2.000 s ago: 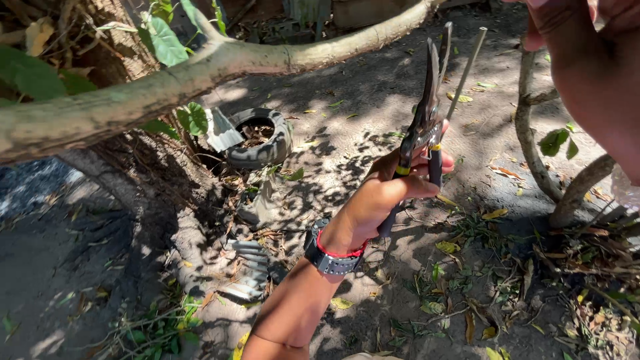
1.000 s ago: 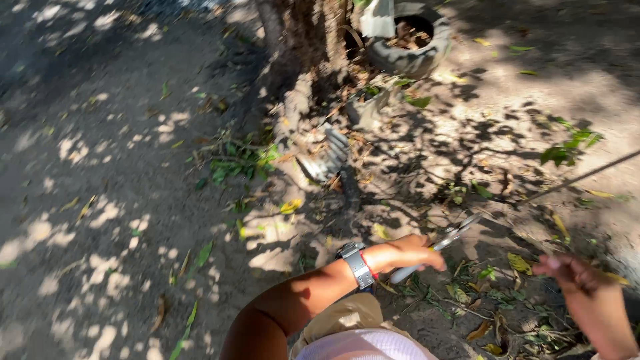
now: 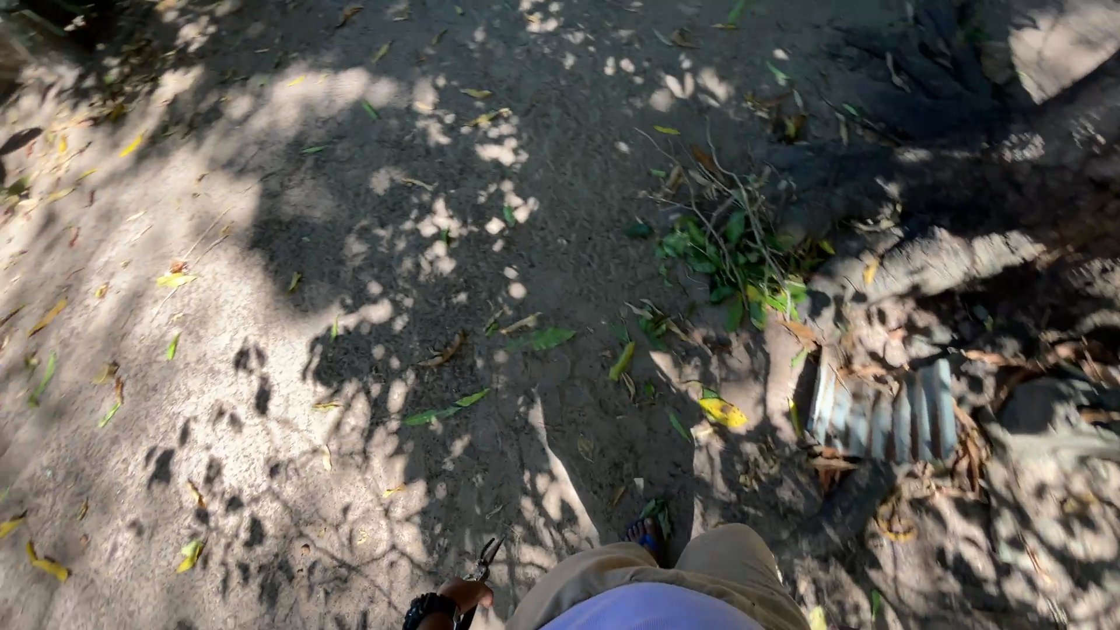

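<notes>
At the bottom edge of the head view, my left hand [image 3: 466, 595] is closed around a pair of pruning shears [image 3: 484, 560], whose blades point up and away from me over the dirt. A dark watch is on that wrist. The shears' handles are mostly hidden by the fingers and the frame edge. My right hand is out of view. My knees in tan trousers and one foot in a blue sandal [image 3: 646, 535] show beside the shears.
A pile of green cut twigs and leaves [image 3: 735, 254] lies by the tree roots [image 3: 945, 188] on the right. Below it is a corrugated metal piece [image 3: 885, 411]. Yellow and green leaves are scattered over the shaded dirt ground [image 3: 350, 210].
The view has swung far down and left. My left hand with the shears is now low beside my leg. My right hand and the long thin stick near it have left the view.
</notes>
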